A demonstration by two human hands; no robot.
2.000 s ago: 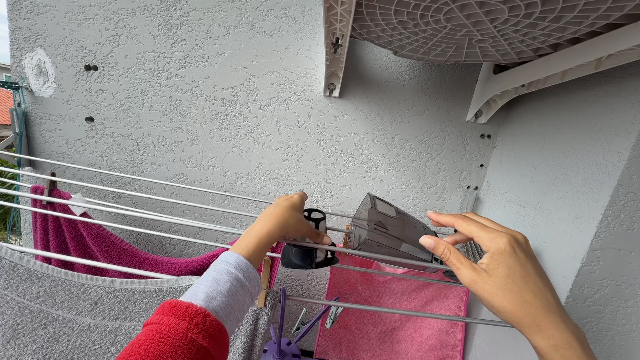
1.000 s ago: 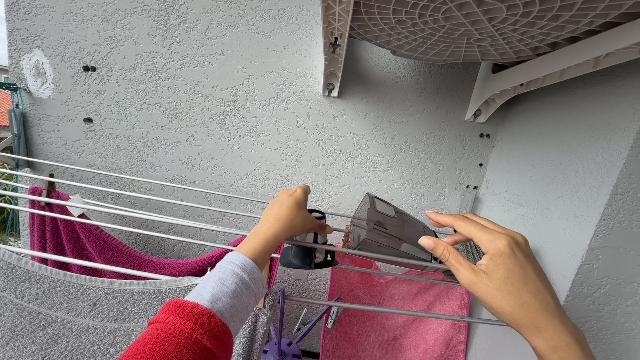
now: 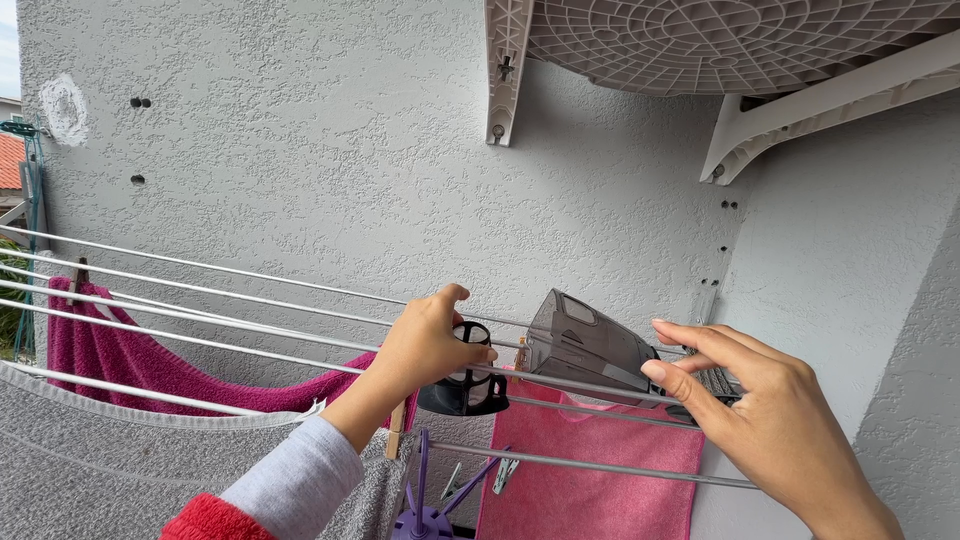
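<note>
My left hand has its thumb and fingers around the top of a black plastic filter frame with mesh windows, which sits among the metal rods of a drying rack. To its right, a smoky transparent plastic container, like a vacuum cleaner's dust bin, lies tilted on the rods. At that container's right end is my right hand, thumb and fingers apart; whether the fingertips touch it is unclear. A dark part shows partly behind the right thumb.
A magenta towel, a grey towel and a pink cloth hang from the rack. Wooden clothespins grip some of them. Below is a purple plastic hanger with pegs. A textured wall stands behind; a bracketed outdoor unit hangs overhead.
</note>
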